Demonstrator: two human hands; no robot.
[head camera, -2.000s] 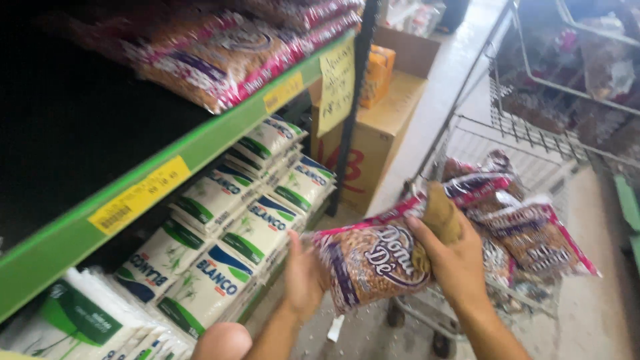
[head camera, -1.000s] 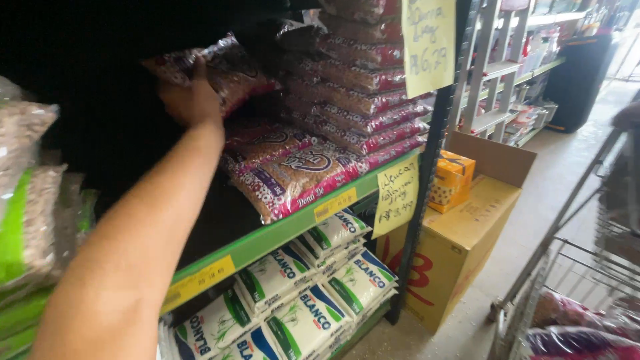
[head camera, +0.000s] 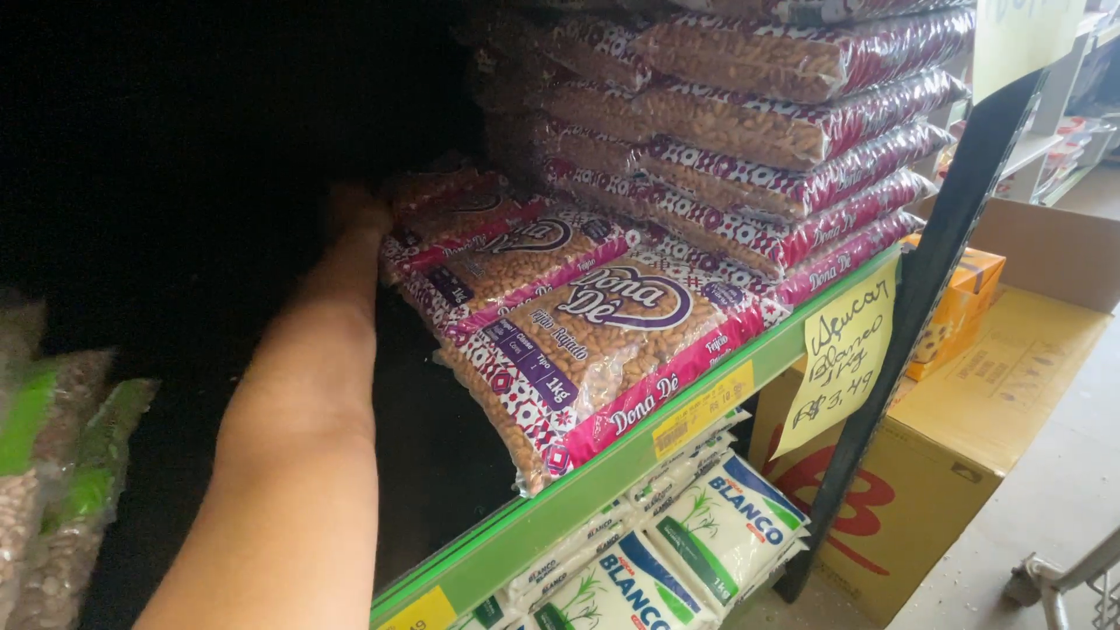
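One bare arm stretches from the bottom left deep onto the dark shelf. It looks like my left arm, and my left hand (head camera: 354, 206) is dim at its far end, beside the rearmost pack of the front row; its fingers and any grip are lost in shadow. Plastic packs of beans (head camera: 626, 324) lie flat there in an overlapping row running back from the shelf edge. To their right rises a stack of similar bean packs (head camera: 744, 131). My right hand is out of view.
A green shelf edge (head camera: 525, 534) bears price labels. White sugar packs (head camera: 726, 525) lie below. Other bagged goods (head camera: 61, 472) stand at the left. Right of the dark shelf post (head camera: 919, 315) are a cardboard box (head camera: 875, 516) and part of a metal cart (head camera: 1072, 569).
Two seconds ago both hands were at a bean pack over the cart. One second ago a hand was at a pack raised above the shelf; now the arm reaches low and deep. The view has swung toward the shelf.
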